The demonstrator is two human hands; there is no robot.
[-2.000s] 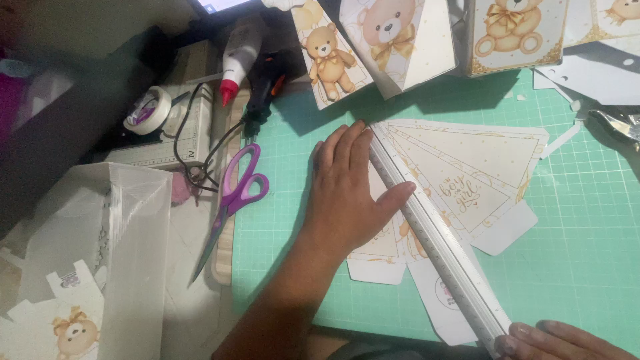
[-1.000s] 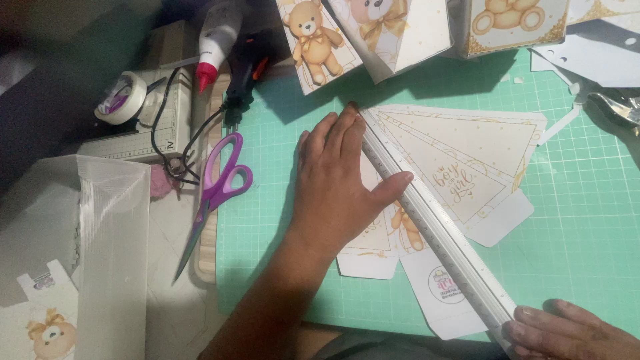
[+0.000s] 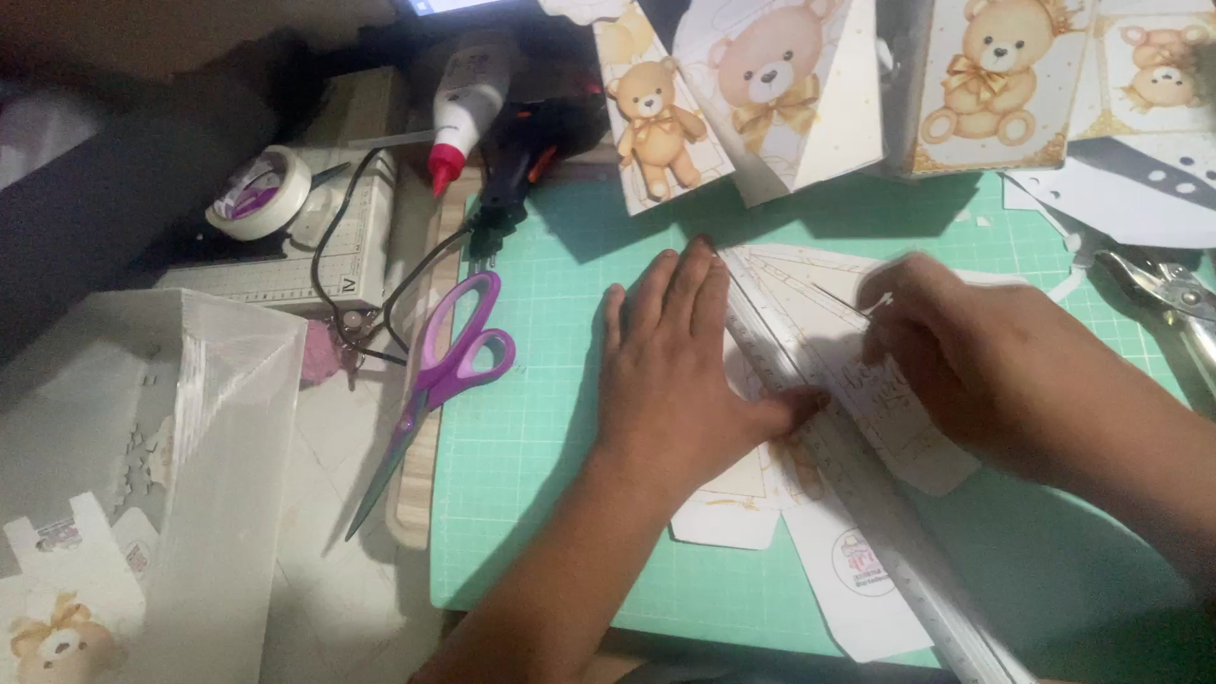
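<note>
A printed card cutout with tabs and gold lettering lies on a green cutting mat. Across it, slanting from upper left to lower right, runs a metal ruler. My left hand lies flat with fingers spread, its thumb on the ruler and its fingertips beside the ruler's upper end. Over the card, right of the ruler, my right hand is curled around a thin, dark pointed tool whose tip points up and left; its kind is unclear. Part of the card is hidden under the hands and ruler.
Purple-handled scissors lie over the mat's left edge. A glue bottle, a black cord, a tape roll and a clear plastic bin are at left. Teddy bear boxes stand behind; a metal hand tool rests at right.
My right hand has left the ruler's lower end and moved up over the card, with a thin tool now in it. My left hand stays by the ruler's upper part.
</note>
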